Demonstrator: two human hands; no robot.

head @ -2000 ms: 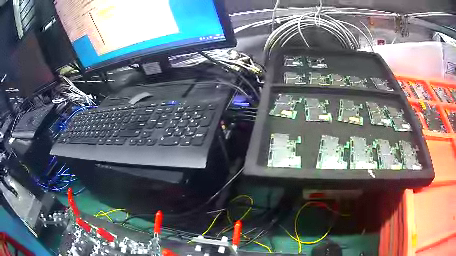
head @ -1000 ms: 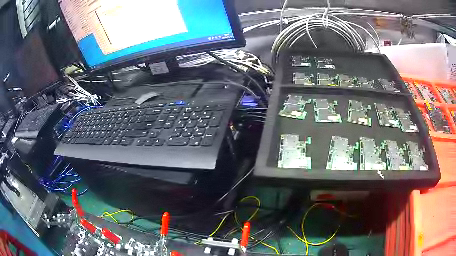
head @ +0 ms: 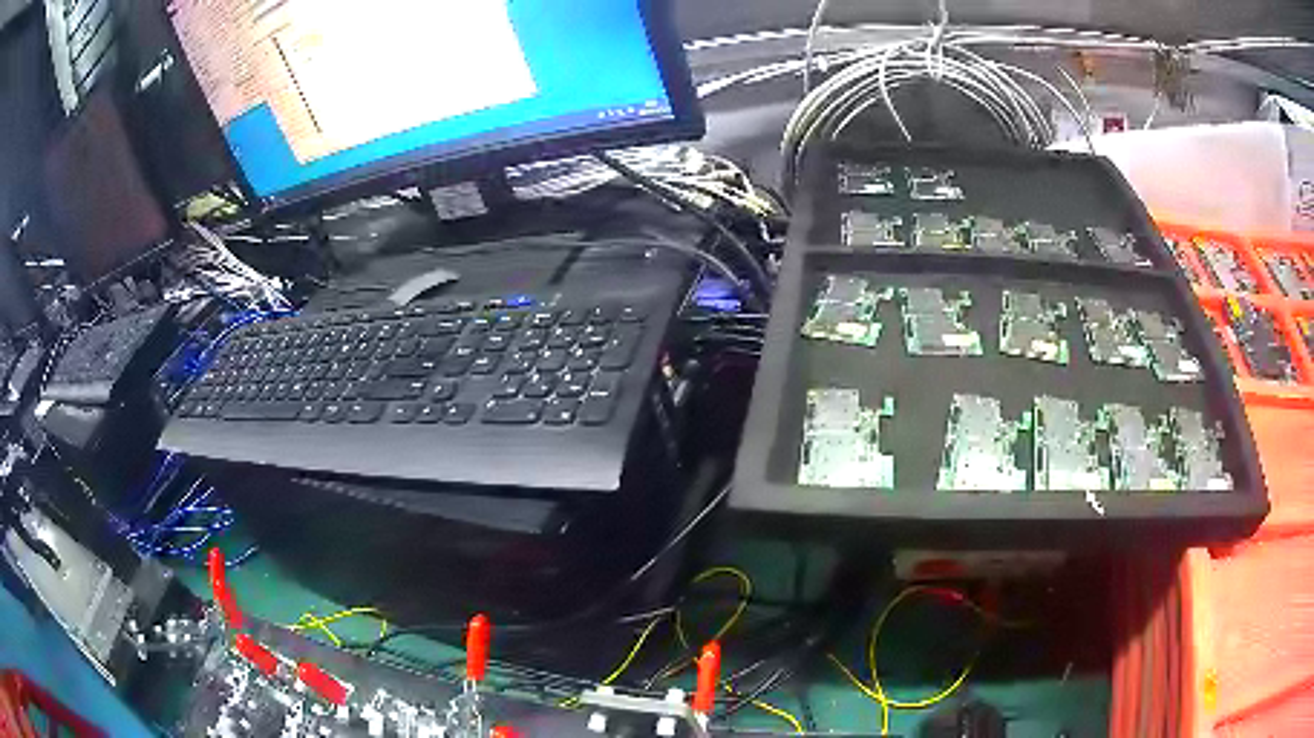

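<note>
Neither of my hands is in view. A test fixture [head: 360,704] with toggle clamps lies along the bottom edge, cut off by it. Two red clamp handles [head: 479,649] stand upright, one near the middle and one further right; others at the left lean or lie low. A black foam tray [head: 922,372] holds rows of small circuit boards [head: 984,441] with green edges and grey shields. A black keyboard [head: 411,378] rests on a black box [head: 404,541] left of the tray.
A monitor [head: 418,72] with a blue and white screen stands behind the keyboard, with a mouse [head: 425,284] between. Orange-red trays [head: 1254,476], some holding boards, are at the right. Yellow wires [head: 922,704] loop behind the fixture on the green mat. Coiled pale cable [head: 922,87] lies behind the black tray.
The whole view has shifted slightly, so everything appears a little further right than two seconds ago. No object has visibly moved on the bench.
</note>
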